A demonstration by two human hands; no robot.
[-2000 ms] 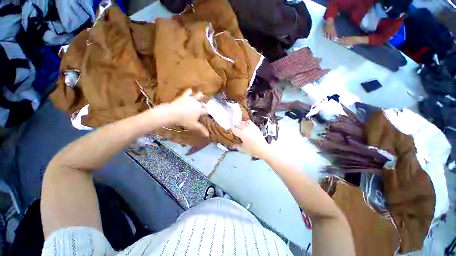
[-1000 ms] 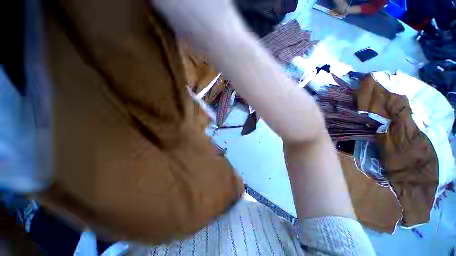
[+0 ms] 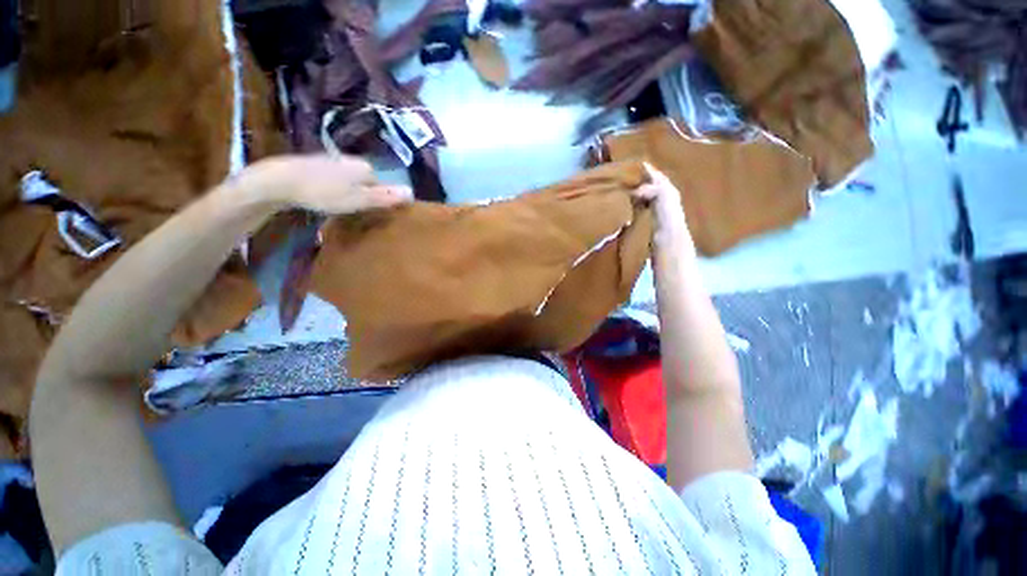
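A brown garment piece (image 3: 473,270) is spread between my hands in front of my waist, with a thin pale seam edge running slantwise near its right end. My right hand (image 3: 657,191) pinches its upper right corner. My left hand (image 3: 338,183) lies at its upper left edge, fingers pointing right; the hand is blurred, and whether the fingers grip the cloth is unclear. No tool can be made out in either hand.
A large brown garment pile (image 3: 135,146) lies left. Dark plaid strips (image 3: 608,51) and stacked brown panels (image 3: 721,186) lie beyond the work. White labels (image 3: 411,127) lie near the middle. A red container (image 3: 633,405) and white scraps (image 3: 862,439) are below the table edge.
The large brown cloth that blurred across the left has gone from there. A brown piece is now held at my waist, both hands show, and the view has swung right and down.
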